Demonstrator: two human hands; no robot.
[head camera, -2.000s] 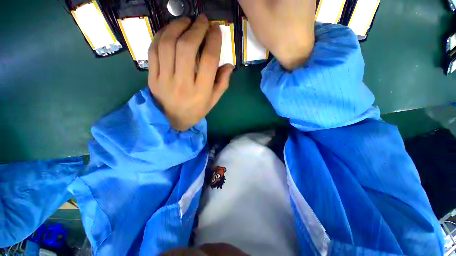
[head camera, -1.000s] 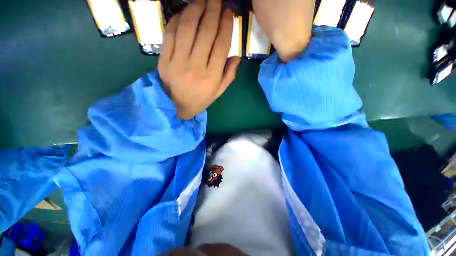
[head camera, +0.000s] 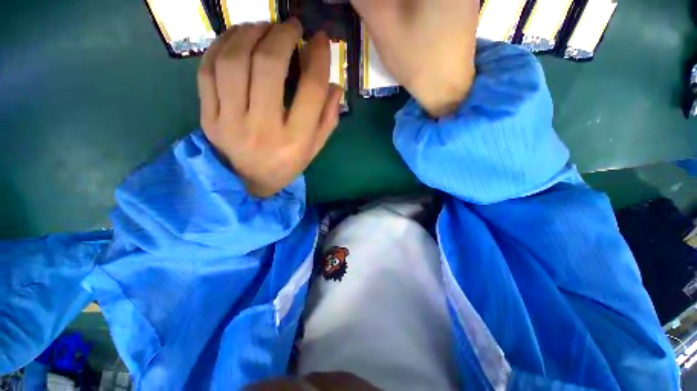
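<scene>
A row of black handheld units lies along the top edge of the view, each with a white, yellow-edged rectangle at its near end. My left hand (head camera: 264, 107) lies bare over the row left of centre, fingers spread and bent. Its fingertips rest around one unit (head camera: 337, 70), which is partly covered. My right hand (head camera: 428, 53) reaches past the top edge, so its fingers are cut off and what they hold is hidden. Its wrist covers part of the unit beside it (head camera: 378, 70). Other units show at the left (head camera: 183, 27) and at the right (head camera: 590, 29).
The units lie on a green bench surface (head camera: 92, 130), whose near edge runs across in front of me. More dark units (head camera: 693, 92) show at the far right edge. A blue sleeve (head camera: 46, 282) shows at the far left below the bench edge.
My left hand has shifted left and slightly down in the view, and more of the unit beside it shows. Units at the right now show farther right. My right hand stays at the top edge.
</scene>
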